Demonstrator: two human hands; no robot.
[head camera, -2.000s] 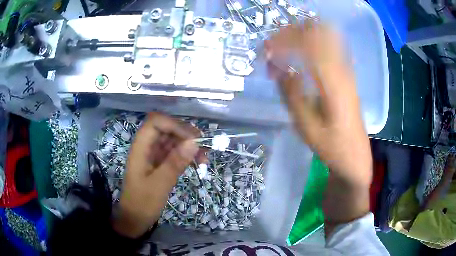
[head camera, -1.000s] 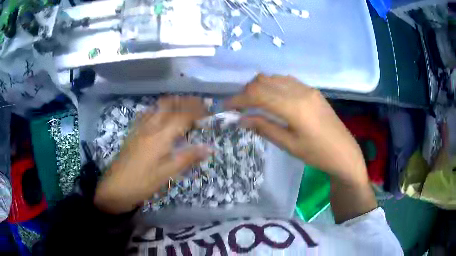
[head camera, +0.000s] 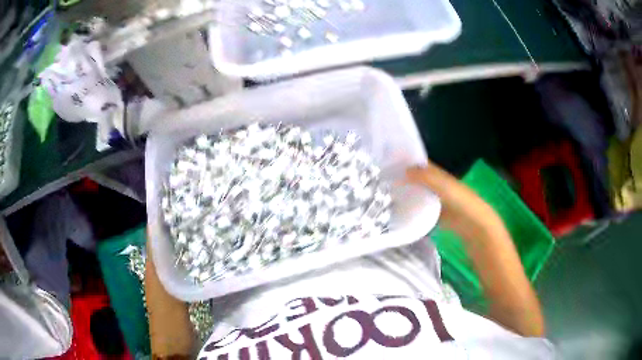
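The translucent white work bin is in front of my body, tilted in view. It holds a heap of white pin parts with thin silvery legs. My right hand is at the bin's right wall and grips it; its fingers are blurred and partly hidden by the wall. My left forearm shows at the bin's lower left side, but the left hand is hidden by the bin, so its hold cannot be seen.
The collecting tray with some pin parts lies on the bench beyond the bin. The blurred machine edge is at the upper left. A green crate and a red stool stand at the right.
The bin has come up closer and tilted. My right hand has moved from above the parts to the bin's right wall; my left hand has gone behind its left side. The view has shifted.
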